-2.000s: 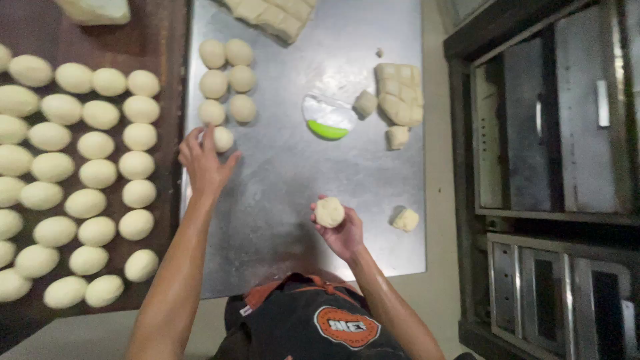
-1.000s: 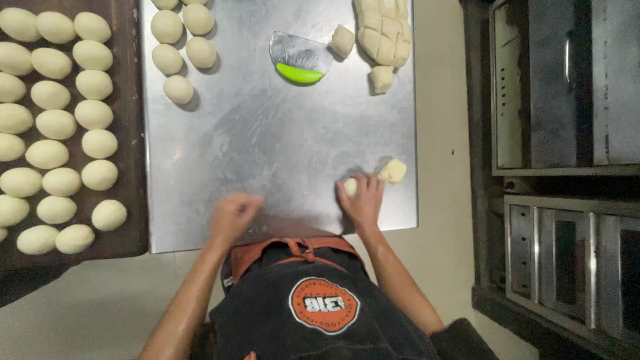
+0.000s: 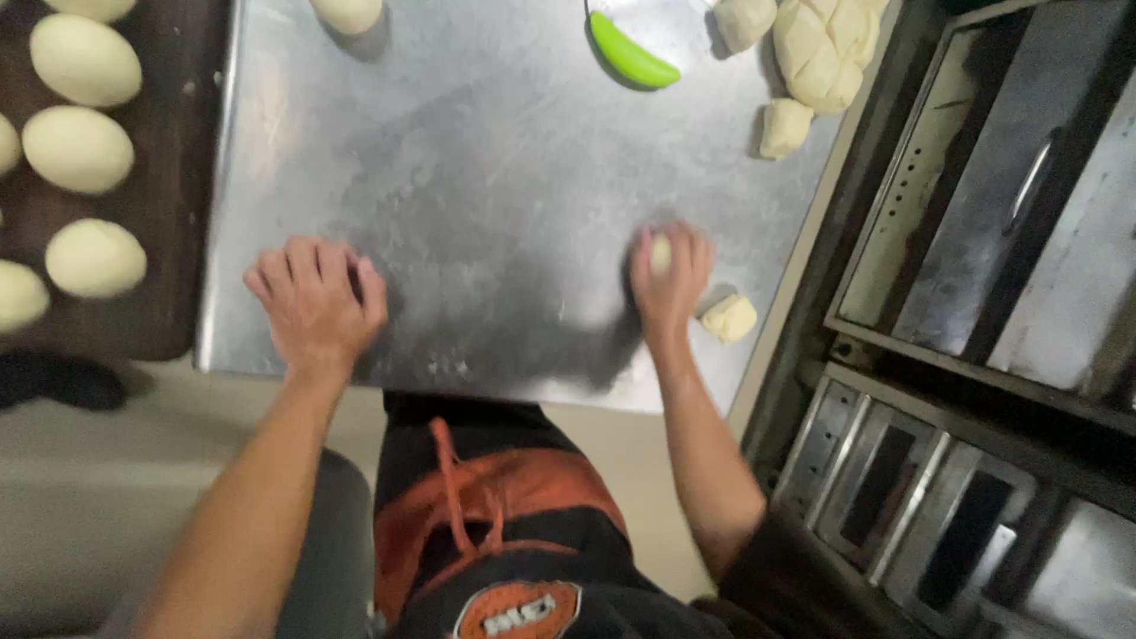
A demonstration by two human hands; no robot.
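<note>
My right hand is cupped over a piece of dough on the metal tabletop; a bit of the dough shows between thumb and fingers. Just below and to its right lies a loose dough lump. On the left part of the tabletop rests my left hand, palm down with fingers curled; whether anything is beneath it is hidden. A round dough ball sits near the top left. At the top, a dough scraper with a green handle lies flat, partly cut off by the view's edge.
A dark tray with rows of dough balls adjoins the table's left side. At the top right are a scored dough slab and two cut pieces. Metal oven-like equipment stands along the right.
My left hand has gone from a dough ball at the upper left down to the near left of the tabletop. My right hand, earlier palm up with dough, is now turned over it. The view has shifted.
</note>
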